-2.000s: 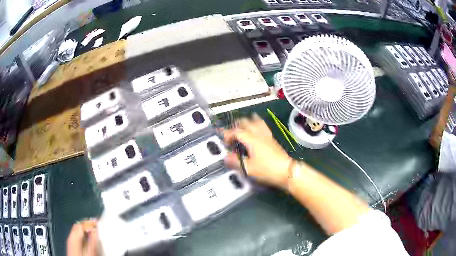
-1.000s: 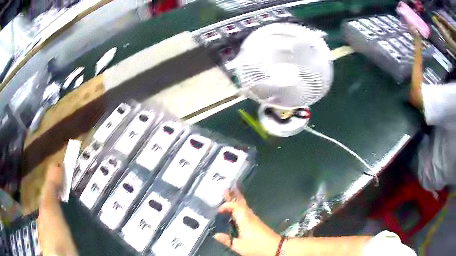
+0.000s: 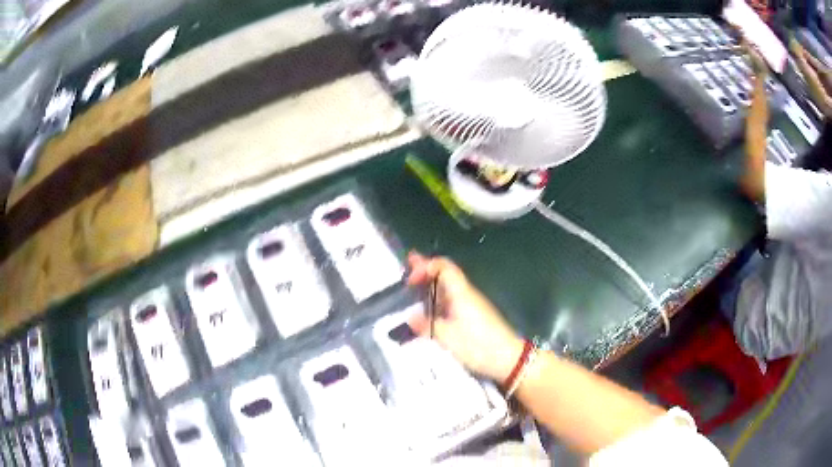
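Observation:
A clear blister tray (image 3: pixel 285 351) lies in front of me with two rows of white device panels (image 3: pixel 358 248), each with a dark oval window. The picture's lower edge cuts off its near row. My right hand (image 3: pixel 463 324) is at the tray's right end, its fingers over the edge near the end panels. It holds slim black tweezers (image 3: pixel 432 306) upright between the fingers; their tip is blurred. My left hand is not in view.
A white desk fan (image 3: pixel 511 87) stands behind the tray, with its cable (image 3: pixel 607 251) running right. Yellow-green tweezers (image 3: pixel 438 191) lie by its base. Boards (image 3: pixel 274 119) lie at the rear left. Stacked trays (image 3: pixel 698 77) and another person's arm (image 3: pixel 756 137) are at right.
The tray has turned from slanted and now lies lower in view, its rows running across. My left hand and the white strip by it have left view. My right hand stays at the tray's right end.

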